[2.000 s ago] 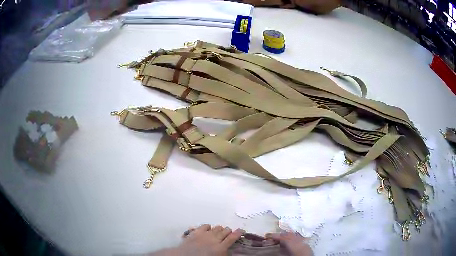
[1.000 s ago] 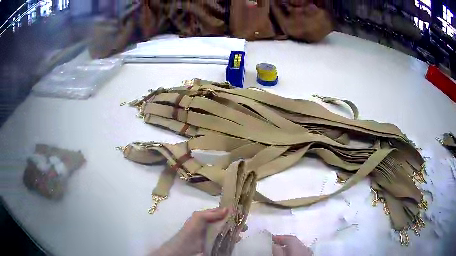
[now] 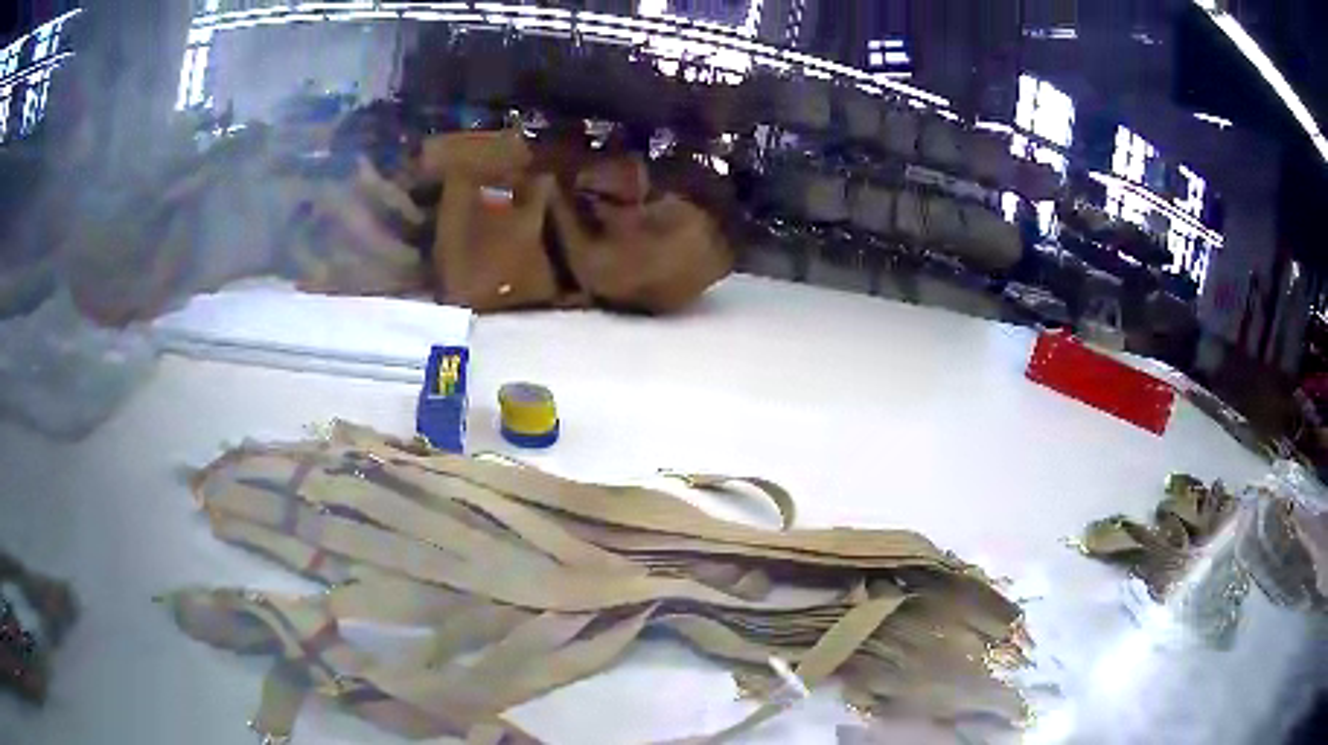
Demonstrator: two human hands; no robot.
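No hand of mine shows in the current frame. A big pile of khaki webbing straps [image 3: 583,560] lies nearest in front of me, stretching from left to right, with brown-red bands near its left end and small hooks at its blurred right end. A small whitish spot lies on the straps near the bottom. A second, darker khaki strap pile [image 3: 1158,531] lies at the far right, partly behind shiny clear plastic [image 3: 1238,560]. The folded strap held earlier is not clearly in view.
The blue box [image 3: 443,397] stands beside the round yellow and blue item [image 3: 527,415] behind the straps. White sheets [image 3: 313,328] and blurred plastic bags [image 3: 66,371] are at the left. Brown bags [image 3: 495,226] stand at the back; a red crate [image 3: 1100,381] is at the right.
The view has tilted up and turned right. Both hands and the folded strap with its white piece have left the picture. The back of the room and the darker strap pile now show more.
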